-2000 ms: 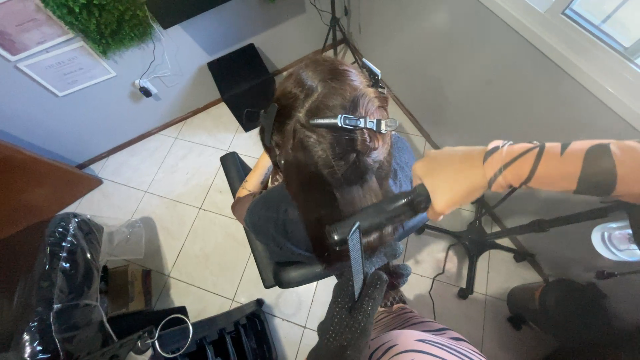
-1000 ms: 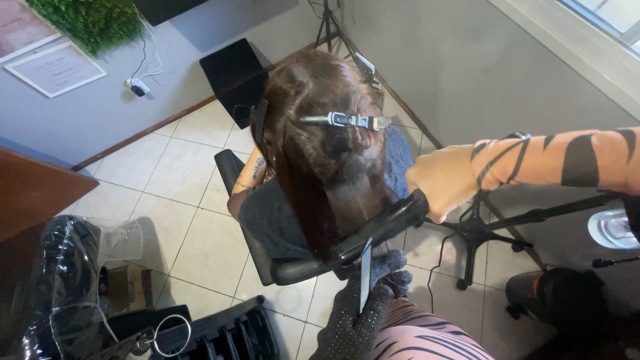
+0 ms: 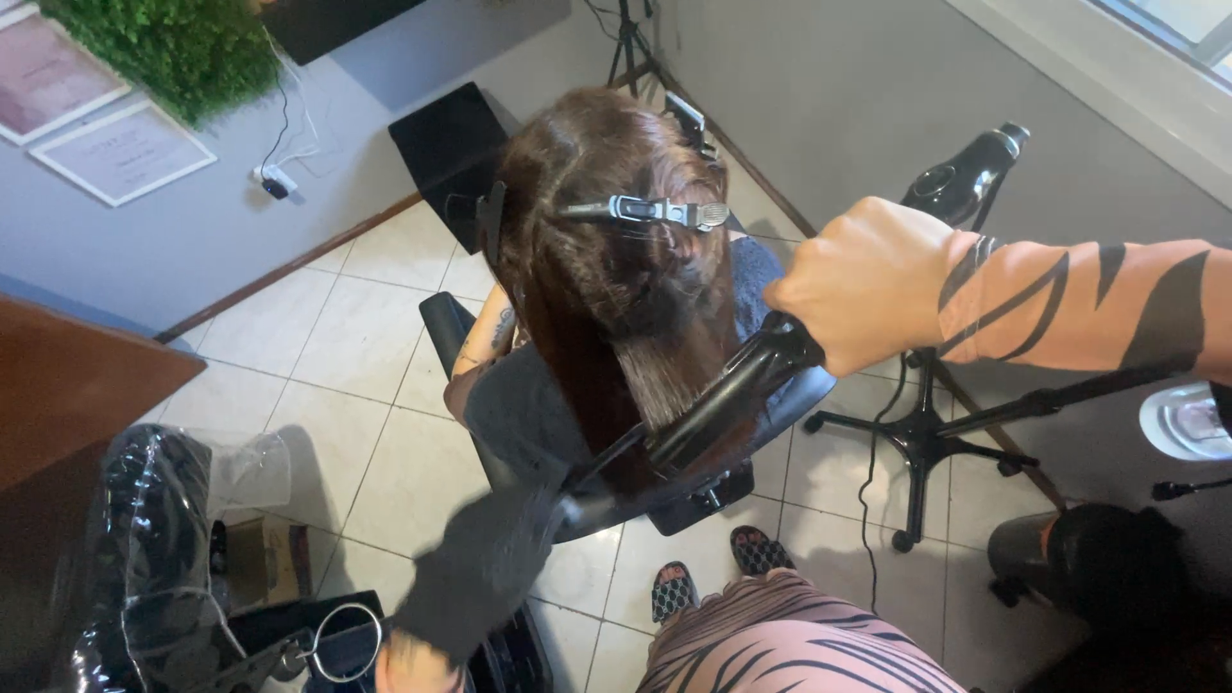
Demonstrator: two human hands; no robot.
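Note:
Seated with their back to me is a person with long brown hair, sectioned by metal-and-black hair clips. My right hand grips a black hair straightener, its plates at the lower ends of the hair. In a dark glove, my left hand is blurred below and left of the hair. It holds a thin comb, whose far end reaches the hair beside the straightener's tip.
A hair dryer is at the right, near a black wheeled stand base. A salon trolley and a plastic-covered black chair are at lower left. A cord crosses the tiled floor.
My left hand has moved left, away from beneath the straightener. The hair dryer now shows above my right hand. Both sandaled feet have come into sight below the chair.

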